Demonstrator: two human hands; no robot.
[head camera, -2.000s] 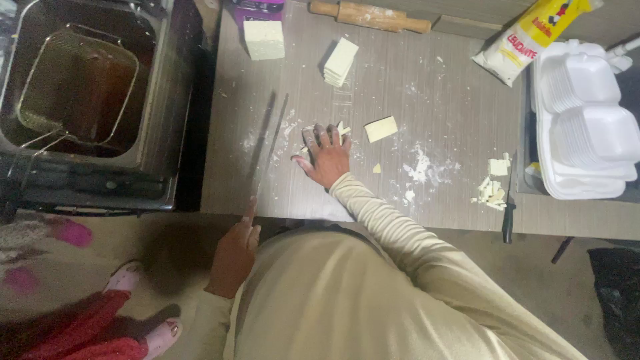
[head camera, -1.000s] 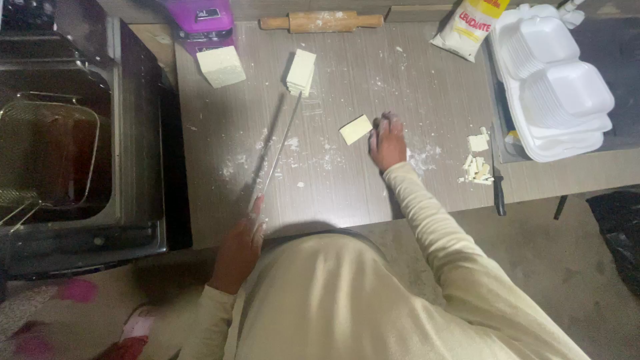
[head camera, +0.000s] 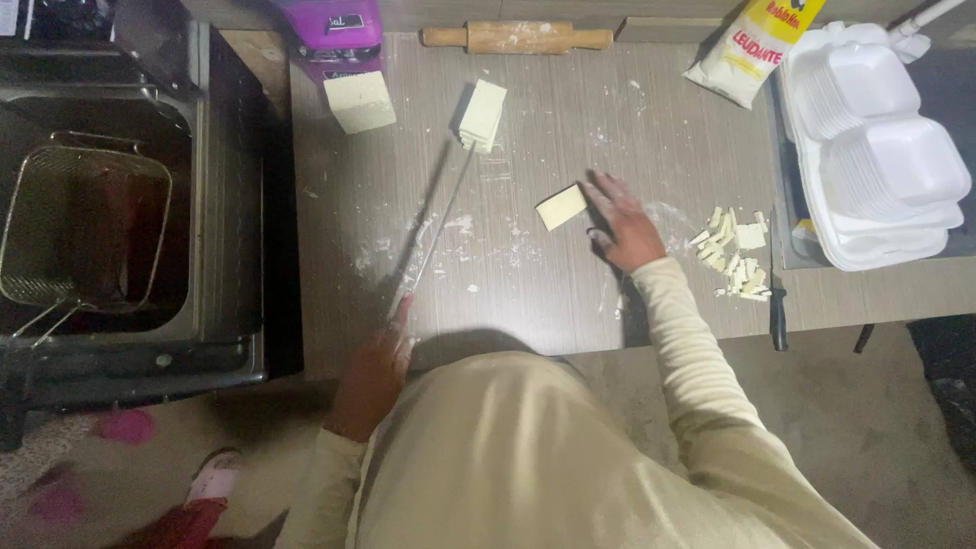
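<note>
My left hand (head camera: 374, 374) is closed around the lower end of a long, thin metal blade (head camera: 444, 217), seen nearly edge-on. Its far tip appears at the near edge of a stack of white cheese slices (head camera: 484, 112); contact is unclear. Flour dusts my right hand (head camera: 625, 221), which rests on the countertop with fingers apart, just right of a rectangular cheese slice (head camera: 562, 207). Whether a fingertip touches that slice is hard to tell. A thick cheese block (head camera: 360, 102) sits at the back left, and small cheese pieces (head camera: 733, 252) lie in a pile at right.
A wooden rolling pin (head camera: 518, 37), purple container (head camera: 335, 24) and flour bag (head camera: 755, 49) line the back. Stacked foam containers (head camera: 877, 152) stand right, near a black-handled knife (head camera: 778, 316). A fryer basket (head camera: 84, 221) hangs at left. A person's shoe (head camera: 215, 476) shows on the floor.
My right hand has moved from the left of the single cheese slice to its right side. My left hand still holds the blade, whose tip now appears at the stack. The view has shifted.
</note>
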